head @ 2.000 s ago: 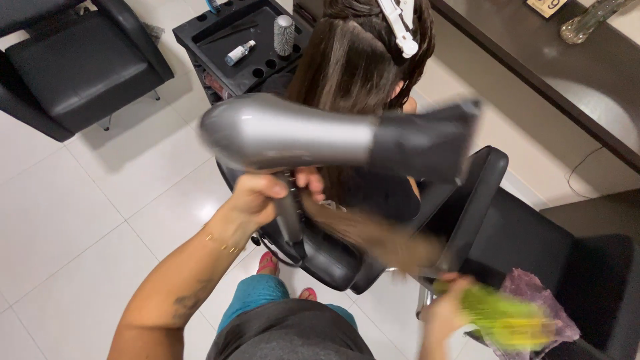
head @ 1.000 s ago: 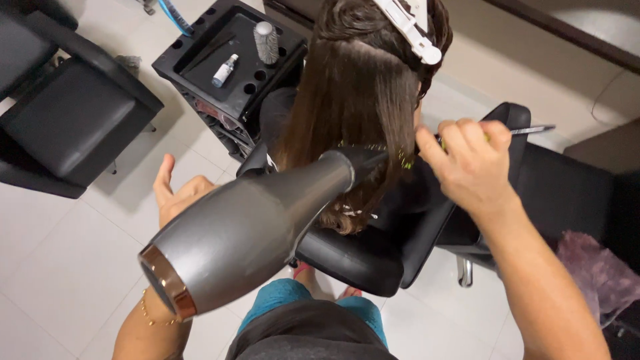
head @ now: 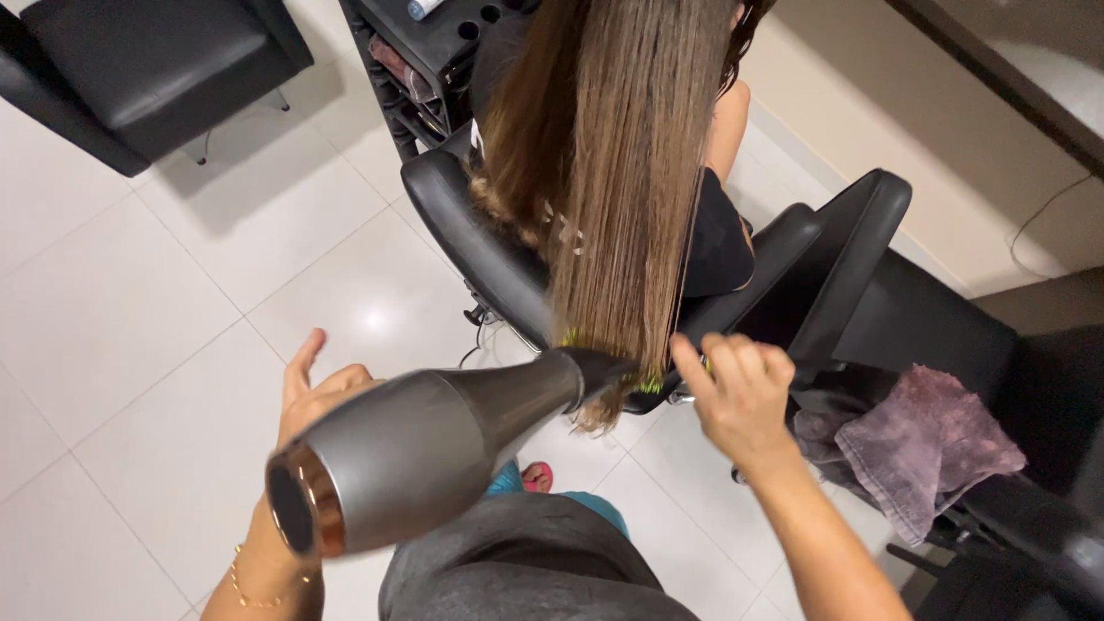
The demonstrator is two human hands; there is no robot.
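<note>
A grey hair dryer (head: 405, 457) with a copper-coloured rear ring is in my left hand (head: 323, 392); its body hides the handle and most of my fingers. The black nozzle (head: 599, 375) points right, against the ends of a seated person's long, straight brown hair (head: 642, 190). My right hand (head: 746, 388) is closed on a hairbrush, whose yellow-green bristles (head: 651, 381) show through the hair near the tips. The brush handle is mostly hidden by my fingers. The hair is drawn out over the back of the chair toward me.
The person sits in a black salon chair (head: 483, 233). A black trolley (head: 414, 43) stands beyond it at the left, another black armchair (head: 164, 60) at the upper left. A purple towel (head: 931, 448) lies over dark furniture at the right. A thin cable (head: 1026, 233) hangs near the wall.
The brush and dryer nozzle have moved down the hair, from the upper back to near the tips. The hair is now stretched toward me. The view has shifted.
</note>
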